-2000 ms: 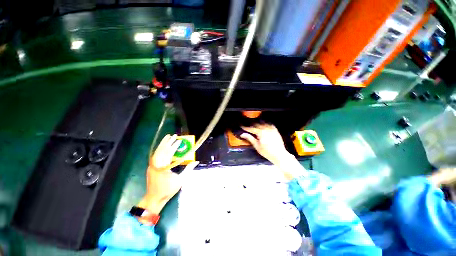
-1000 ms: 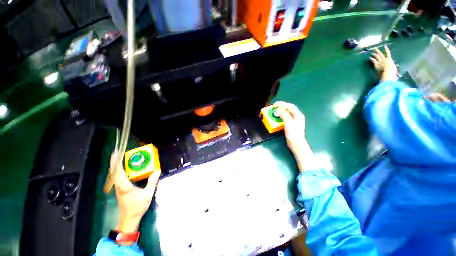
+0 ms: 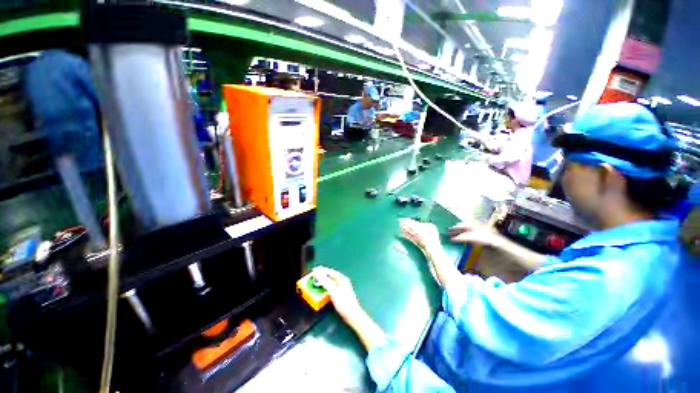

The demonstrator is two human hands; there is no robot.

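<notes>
My right hand (image 3: 339, 290) rests on the green start button (image 3: 313, 288) of the yellow box right of the press, fingers on its top. My left hand is not in view. The orange lower nest (image 3: 224, 345) sits on the black base, with the orange press head (image 3: 216, 328) just above and behind it. Whether a part lies between them cannot be told. The white work sheet (image 3: 322, 367) shows only partly at the bottom edge.
The press with its silver cylinder (image 3: 153, 130) and orange control box (image 3: 269, 153) stands at left. A pale air hose (image 3: 113, 253) hangs before it. A coworker in blue (image 3: 560, 292) sits close at right, arms over the green bench (image 3: 368, 246). Black parts (image 3: 409, 200) lie farther along.
The view has swung up and to the right. My right hand went from the nest to the right button and stays there. My left hand has left the picture.
</notes>
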